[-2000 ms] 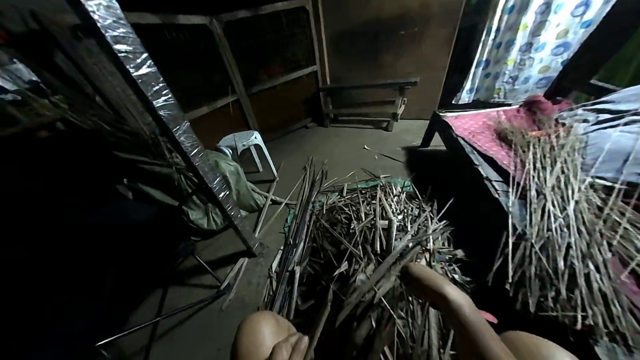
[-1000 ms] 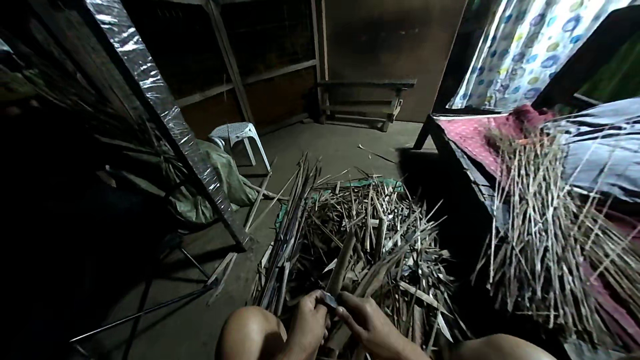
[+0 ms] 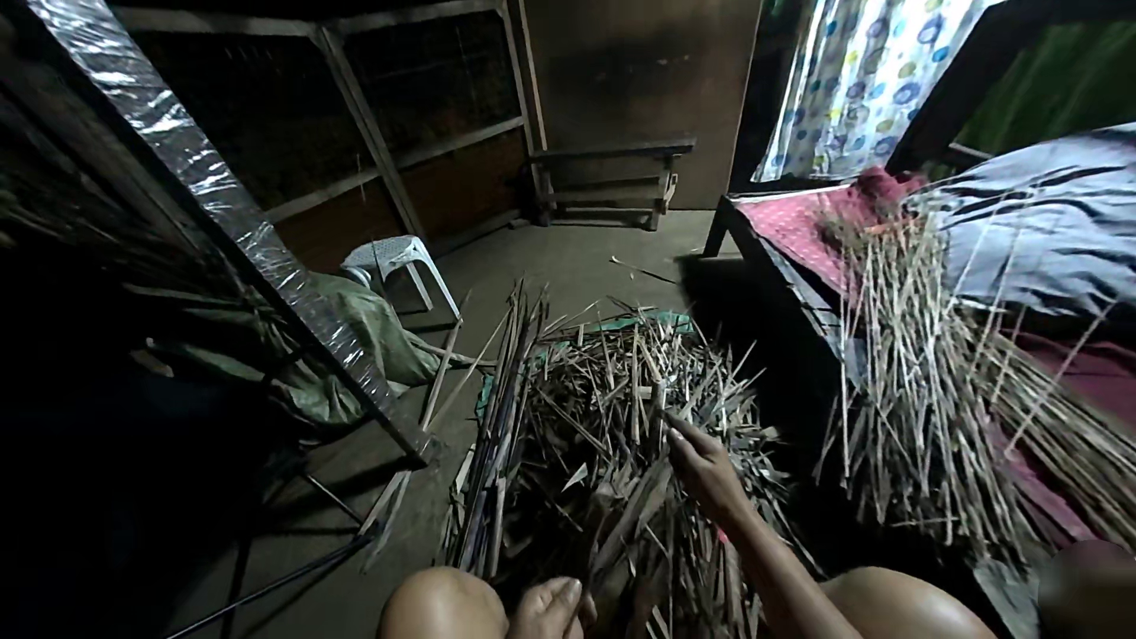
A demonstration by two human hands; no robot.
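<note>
A heap of split dry stalks and strips lies on the floor in front of my knees. My right hand reaches out over the middle of the heap, its fingers at a short pale piece of stalk; whether they grip it is unclear. My left hand is low beside my left knee, its fingers curled, and what it holds cannot be made out. Long thin sticks lie along the left side of the heap. Green sheeting shows at the heap's far edge.
On the right, a bundle of thin dry stalks lies on a low bed with a pink cloth. A white plastic stool, a green sack and a plastic-wrapped post are on the left. A wooden bench stands at the back.
My hands were together over the near part of the heap a second ago. They are now apart, with my right hand farther forward and my left hand back by my knee.
</note>
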